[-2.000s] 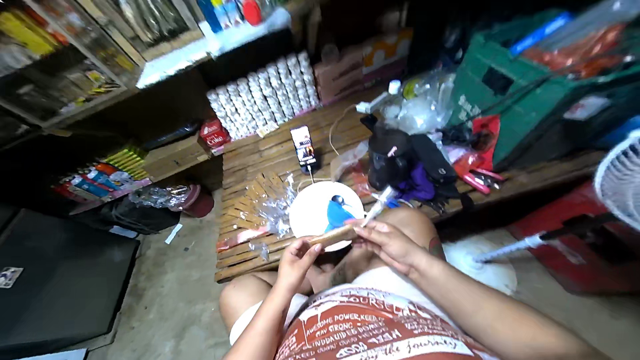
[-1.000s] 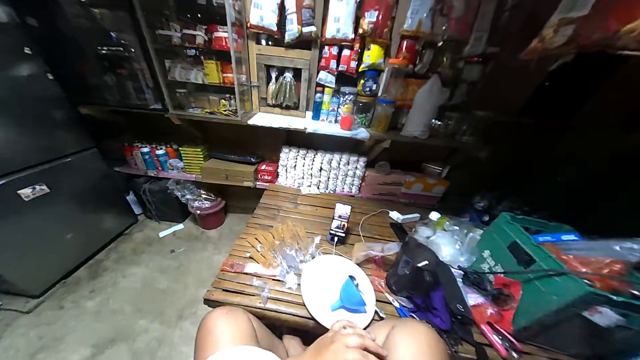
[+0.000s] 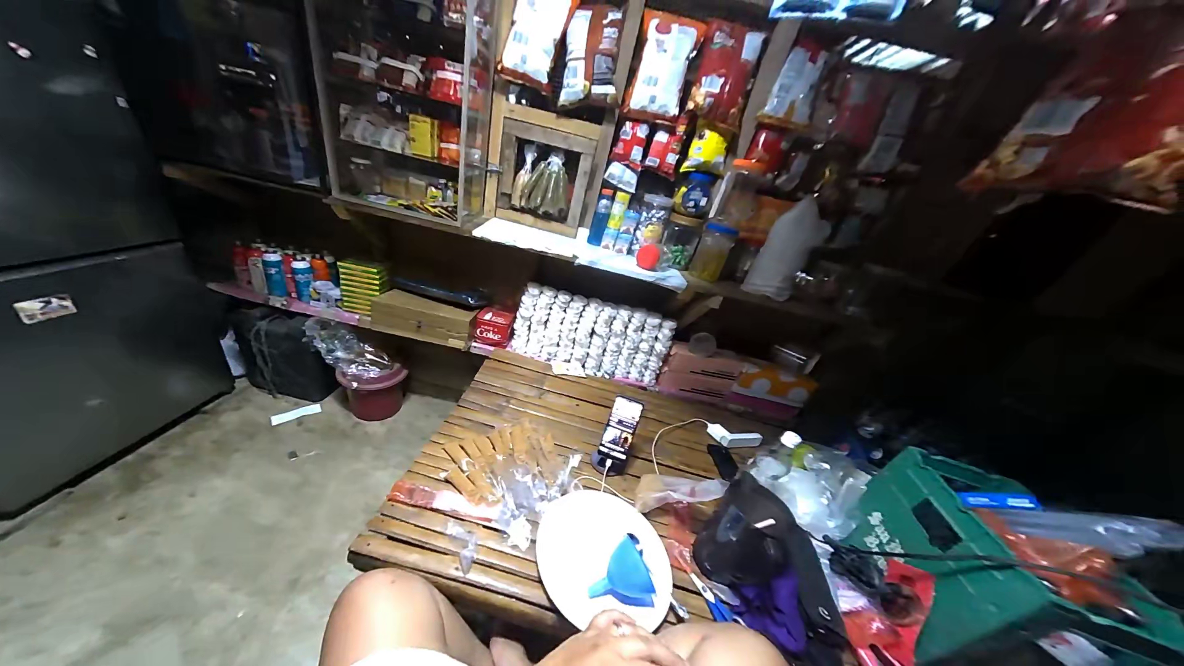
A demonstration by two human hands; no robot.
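Observation:
My left hand (image 3: 585, 650) and my right hand (image 3: 640, 648) rest together over my lap at the bottom edge, largely cut off; whether anything is between the fingers is hidden. Just beyond them is a white plate (image 3: 564, 546) with a blue plastic funnel (image 3: 629, 569) lying on it. Narrow clear packets with brown contents (image 3: 504, 453) are spread on the slatted wooden table to the left, beside crumpled clear plastic bags (image 3: 536, 486). A phone (image 3: 620, 430) with a lit screen stands behind the plate, a white cable plugged into its lower end.
On the right are a black and purple bag (image 3: 749, 541), blue-handled scissors (image 3: 717, 601) and a green plastic crate (image 3: 962, 564). A white power bank or adapter (image 3: 735, 437) lies near the back. White packed items (image 3: 592, 333) line the low shelf. A dark red bucket (image 3: 375, 393) stands left.
Two seconds ago both hands held up a narrow brown packet above the plate's near edge; now they are low together and that packet is not seen in them. The view has swung up toward the shelves.

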